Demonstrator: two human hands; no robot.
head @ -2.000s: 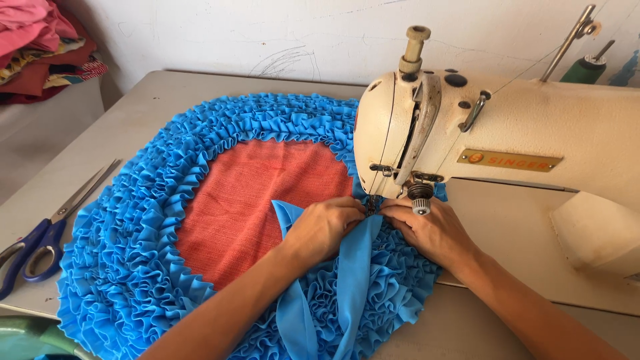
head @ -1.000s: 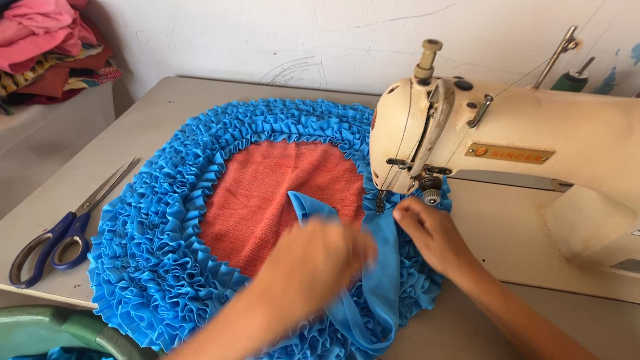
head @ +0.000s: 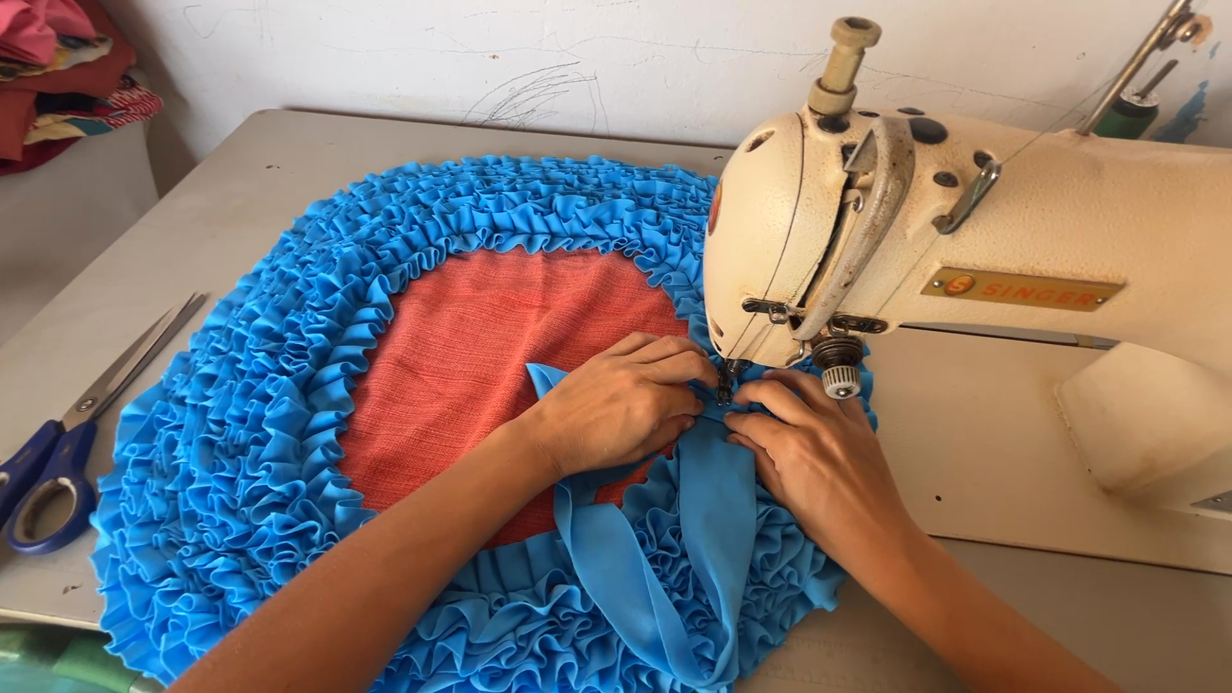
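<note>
Rows of blue ruffled fabric (head: 241, 414) ring a red woven cloth (head: 481, 337) spread under a cream Singer sewing machine (head: 1020, 221). My left hand (head: 621, 404) pinches blue fabric just left of the presser foot (head: 725, 383), its wrist over the red cloth. Close on the foot's right side, my right hand (head: 818, 448) has its fingertips on the blue strip (head: 717, 491). The strip hangs from between both hands in a loop over the lower ruffles, and its pointed end shows behind my left hand. The needle's tip is hard to see.
Blue-handled scissors (head: 72, 443) lie partly open on the grey table (head: 241, 183) at the left. Folded cloths (head: 63, 77) are piled at the upper left. A green container (head: 67, 659) shows at the lower left corner. A thread spool (head: 1126, 115) stands behind the machine.
My left hand, blurred and lower over the loose strip a second ago, is back beside the presser foot. My right hand has stayed near the foot, its fingers now spread on the strip.
</note>
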